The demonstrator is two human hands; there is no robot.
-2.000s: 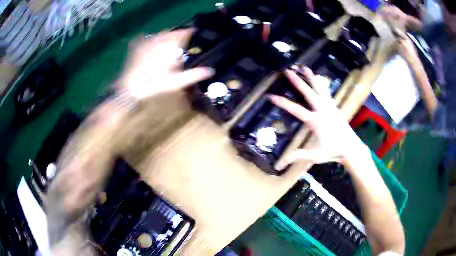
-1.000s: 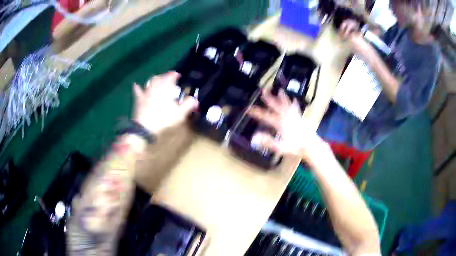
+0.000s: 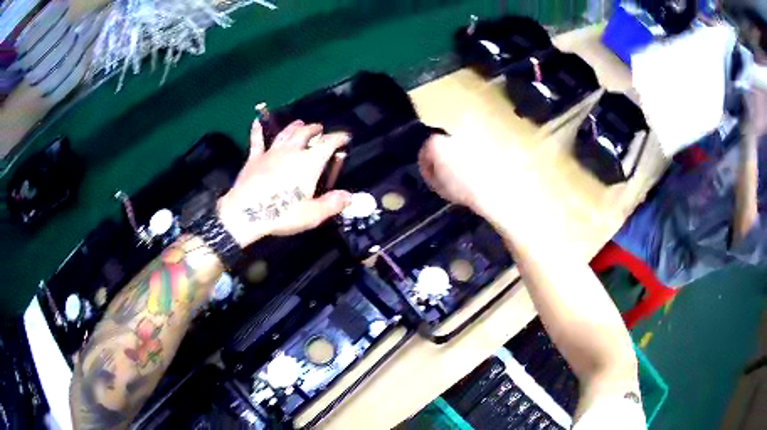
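Black open housings with round white parts lie close together on the bench. My left hand [image 3: 282, 180] is over the left ends of the back housing [image 3: 366, 105] and the middle housing [image 3: 383, 168], fingers bent over their walls and thumb beside a white disc [image 3: 360, 204]. My right hand [image 3: 462, 172] is closed at the right end of the middle housing; its fingertips are partly hidden. A front housing [image 3: 461, 270] lies below it, touching the group. Another housing [image 3: 320, 348] with a speckled silvery inside lies nearer me. Thin leads [image 3: 262, 113] stand up at the back.
Three housings [image 3: 551, 84] stand farther right on the tan bench [image 3: 521, 155]. More housings [image 3: 160, 201] are at left, beside the green surface [image 3: 227, 67]. A green crate [image 3: 652, 390] with black parts is below right. A person [image 3: 690, 227] and a red stool [image 3: 643, 290] are at right.
Several housings have moved toward me and left with my hands, away from the three at far right, and now lie by the near housings. My view has shifted.
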